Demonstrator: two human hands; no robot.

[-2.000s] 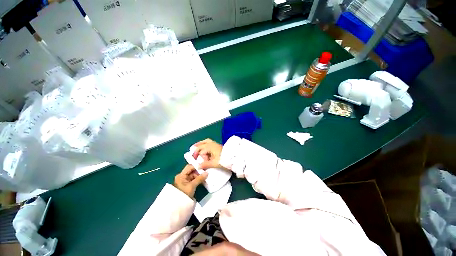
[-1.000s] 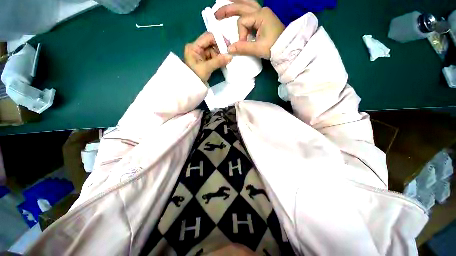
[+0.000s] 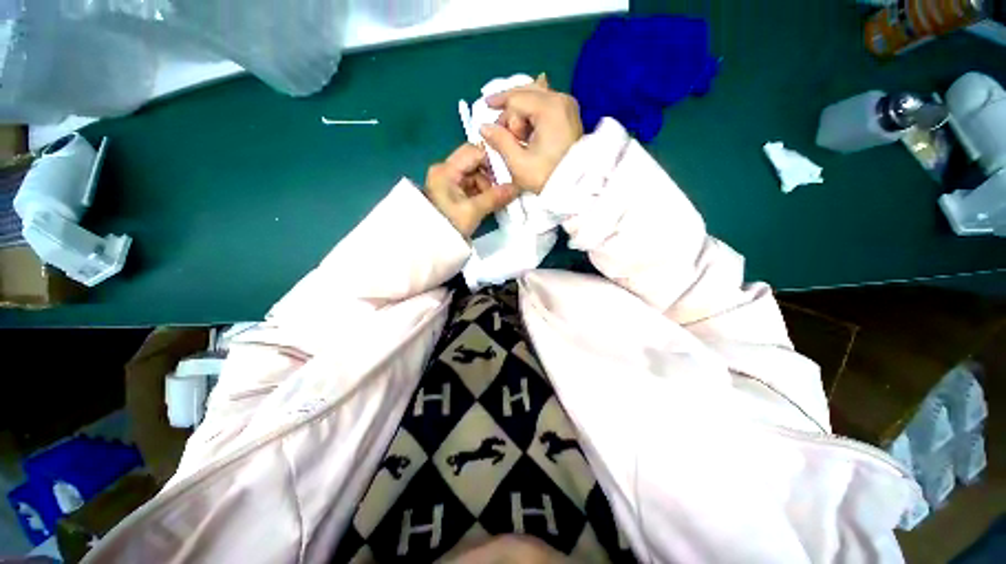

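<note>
A white moulded camera housing (image 3: 523, 249) is held above the near edge of the green bench, in front of my chest. My left hand (image 3: 469, 190) holds its left side, with fingers bent around a slim white edge. My right hand (image 3: 534, 134) is on its upper right part, with thumb and fingers pinched together. A small tan tip shows above the right hand; I cannot tell what it is. The hands hide much of the housing. A blue cloth (image 3: 643, 73) lies crumpled just beyond my right hand.
A cotton swab (image 3: 350, 121) lies left of the hands. A white tissue (image 3: 792, 166), a solvent bottle (image 3: 856, 121) and an orange can (image 3: 922, 22) are at right. White units stand at the left (image 3: 68, 209) and right (image 3: 980, 154) ends. Frosted bags (image 3: 259, 39) lie at upper left.
The view has tilted down since the first frame and shifted slightly since the second. Both hands stay on the housing. My right hand has turned and is more closed over its upper part.
</note>
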